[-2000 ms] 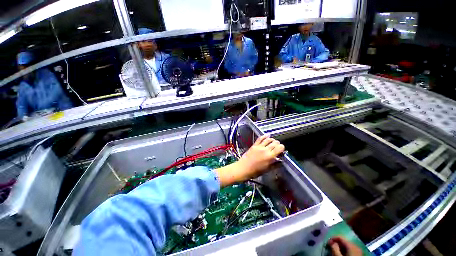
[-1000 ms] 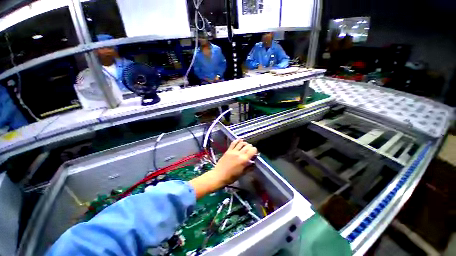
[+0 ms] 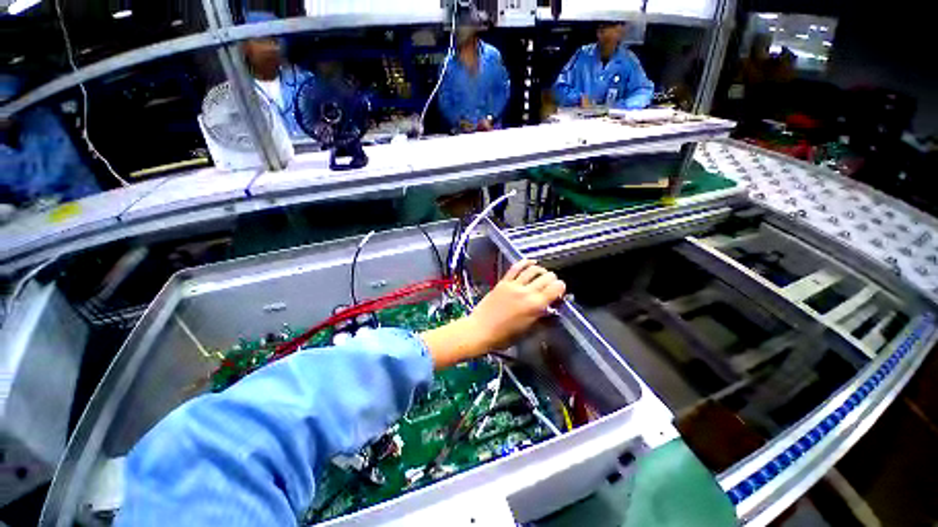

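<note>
My left hand [image 3: 521,301] is bare, in a blue sleeve, with its fingers bent over the right end wall of the large grey enclosure [image 3: 221,301]. Whether it holds anything is hidden. A white cable [image 3: 475,221] rises in a loop just beyond the hand. Red wires [image 3: 381,302] run along the far side of the green circuit board [image 3: 417,437]. Thin black cables [image 3: 356,262] stand up by the back wall. Loose wires [image 3: 494,396] lie over the board below my wrist. My right hand is not in view.
A raised white shelf [image 3: 463,150] with fans [image 3: 331,111] runs across behind the enclosure. People in blue coats stand beyond it. An open conveyor frame [image 3: 787,288] and a ball transfer table [image 3: 823,201] are at the right. Another pale enclosure [image 3: 39,376] is at the left.
The view has swung right, then partly back left. My right hand, partly visible at the bottom right two seconds ago, is out of view. My left hand stays at the end wall.
</note>
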